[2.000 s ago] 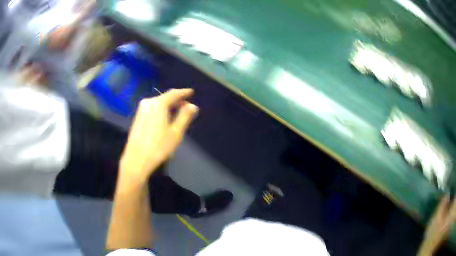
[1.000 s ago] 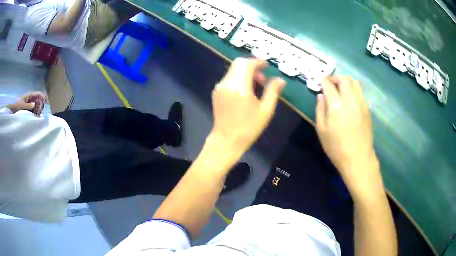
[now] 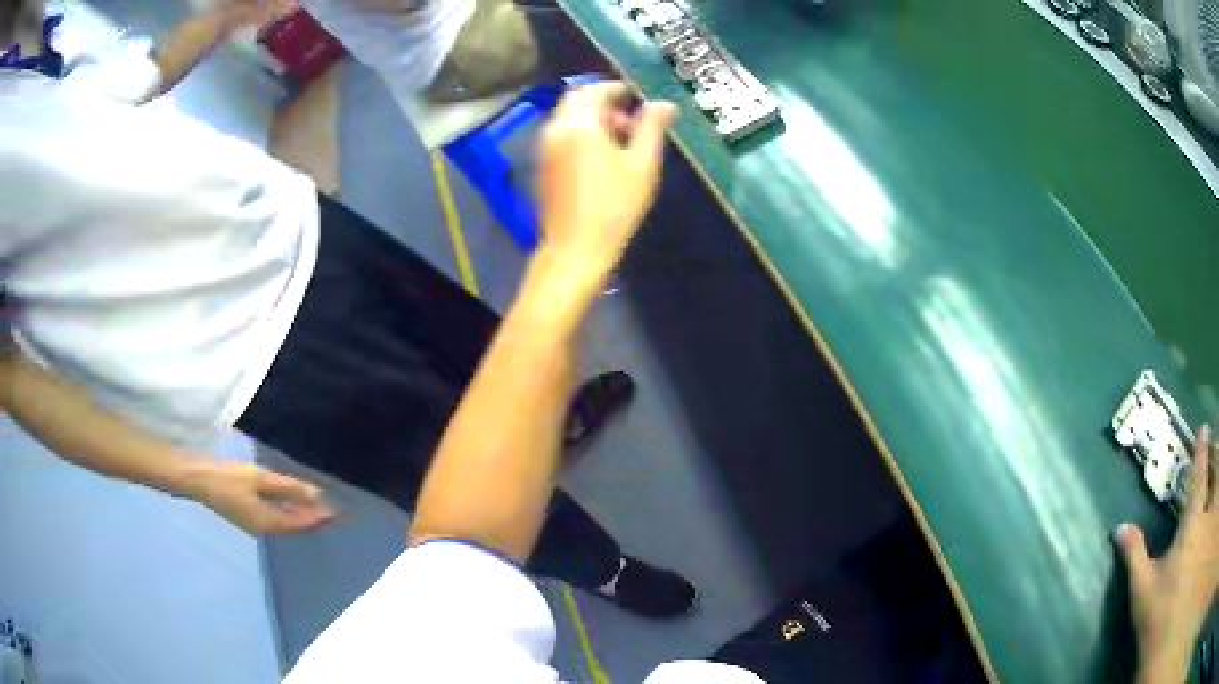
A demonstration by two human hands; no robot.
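Observation:
My left hand (image 3: 602,174) is raised off the bench, left of its front edge, with curled fingers and thumb close together; whether anything small is between them cannot be told. My right hand (image 3: 1176,575) is at the right edge, partly cut off, fingers and thumb spread. Its fingers reach the near end of a pale silver bracket assembly (image 3: 1154,434) lying on the green mat; no closed grip shows. Another bracket assembly (image 3: 709,74) with round parts lies near the bench's front edge at the top, its far end cut off by the frame.
The green bench (image 3: 856,307) curves down the right side with a pale brown edge. A person in a white shirt (image 3: 147,254) stands close on the left, a hand hanging low. Another person sits beyond, near a blue stool (image 3: 501,174). Round parts (image 3: 1146,47) line the bench's back.
The view has swung right. My hands have parted: the left is away from the bracket row and off the bench, the right has moved to a bracket at the right.

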